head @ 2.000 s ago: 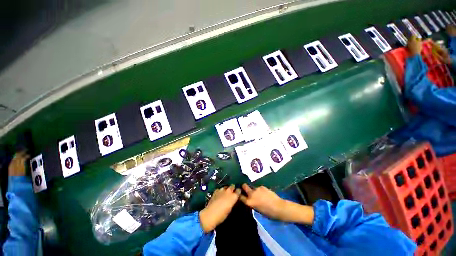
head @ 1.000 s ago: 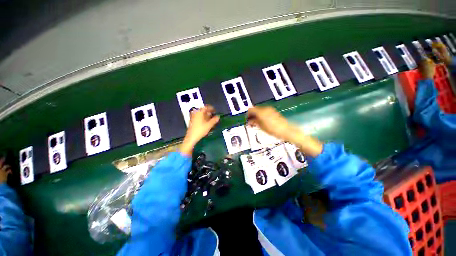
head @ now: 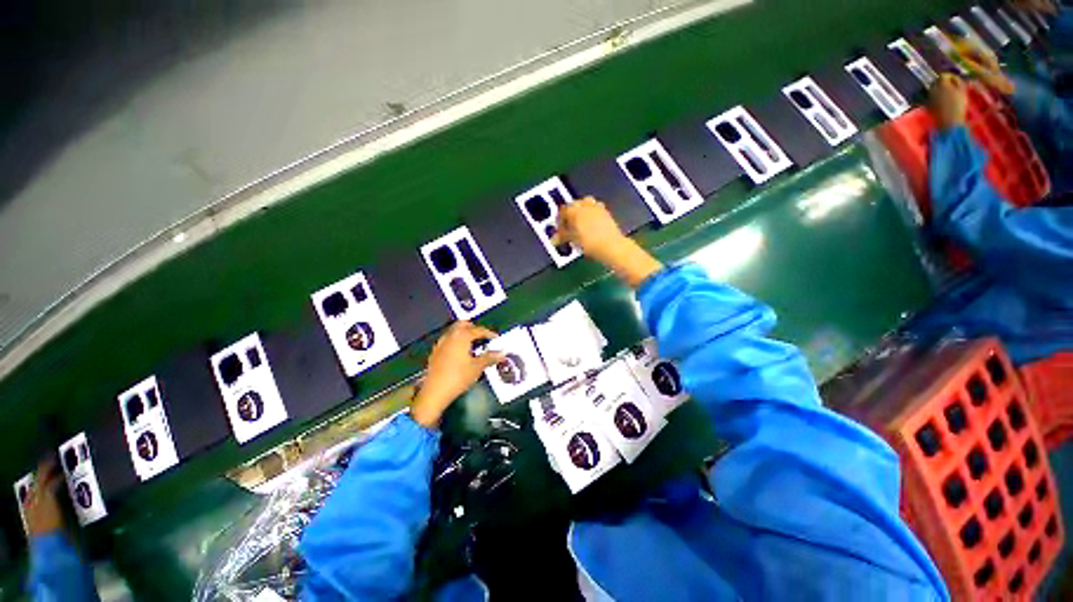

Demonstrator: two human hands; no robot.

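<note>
My left hand (head: 451, 370) is beside the left edge of a loose white card (head: 514, 363), with a small dark piece at its fingertips. My right hand (head: 594, 231) reaches over a white insert tray (head: 542, 209) on the belt, its fingertips at the dark cutouts; they hide whether it holds anything. Another insert tray (head: 447, 255), with dark cutouts, lies left of it. Overlapping white cards with dark round marks (head: 612, 398) lie near me. Small black accessories (head: 485, 453) lie in a heap, partly hidden by my left sleeve.
A clear poly bag (head: 261, 543) and tan cardboard strip (head: 308, 445) lie at left. More insert trays (head: 357, 323) run along the belt, with black rectangles between. Red parts trays (head: 982, 465) stand at right. Neighbours' hands (head: 948, 101) show at both sides.
My left hand has left the insert on the belt and come back beside the loose cards. My right hand has moved from above the cards to an insert tray. The view has shifted.
</note>
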